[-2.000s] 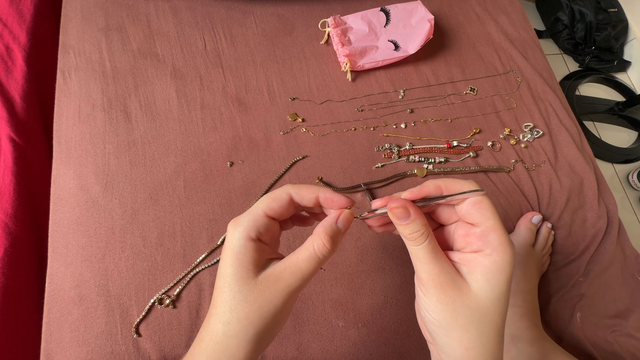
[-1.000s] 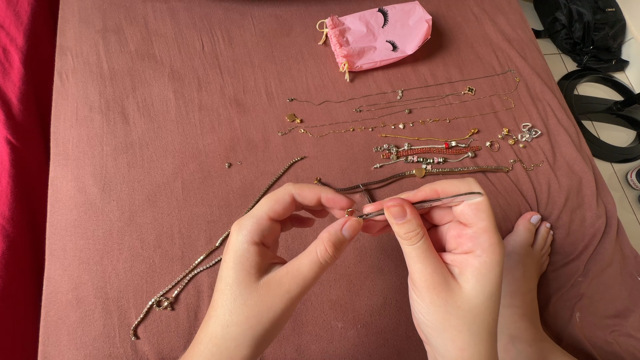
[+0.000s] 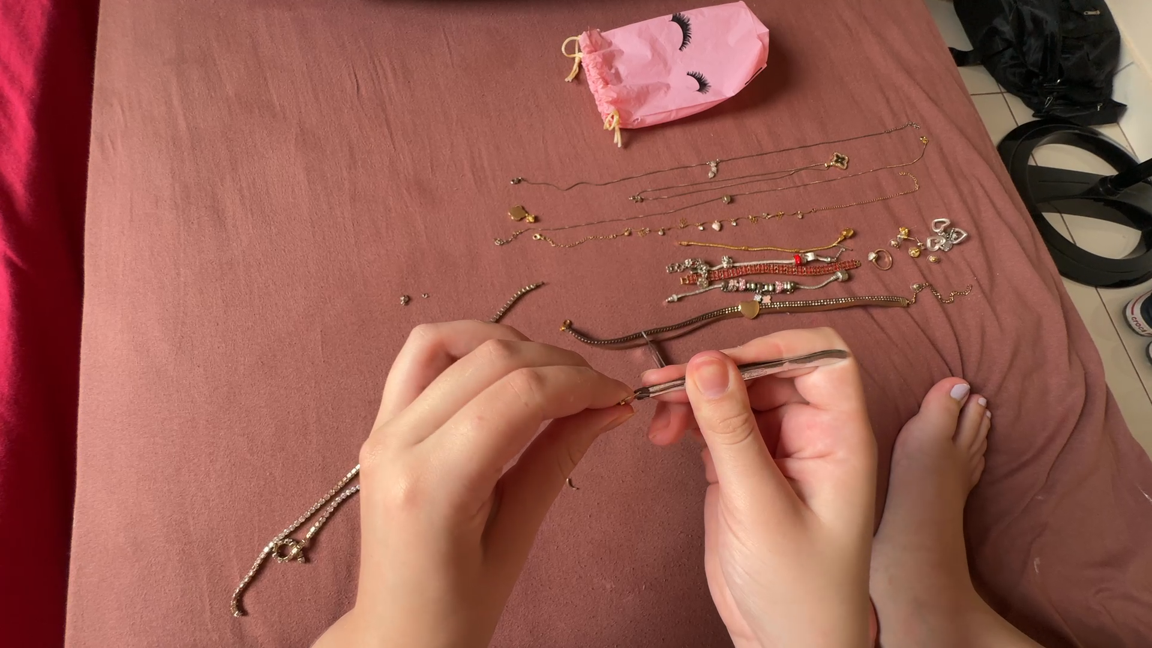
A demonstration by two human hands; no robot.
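Observation:
Between thumb and fingertips my left hand pinches a tiny gold-coloured piece, mostly hidden. Metal tweezers lie in the grip of my right hand, their tips touching that piece. Just beyond my hands, a dark rhinestone chain with a gold heart is laid across the fabric. A second rhinestone chain with a round clasp runs partly behind my left hand. Near the left fingers, a tiny curved metal bit rests on the cloth.
Farther back lie several thin necklaces, bracelets, a ring and heart charms. A pink drawstring pouch is behind them. Small studs sit at left. A bare foot is at right, beside the bed's edge.
My left hand has turned, its fingers now folded over the small piece with their backs upward. The tweezers remain in my right hand.

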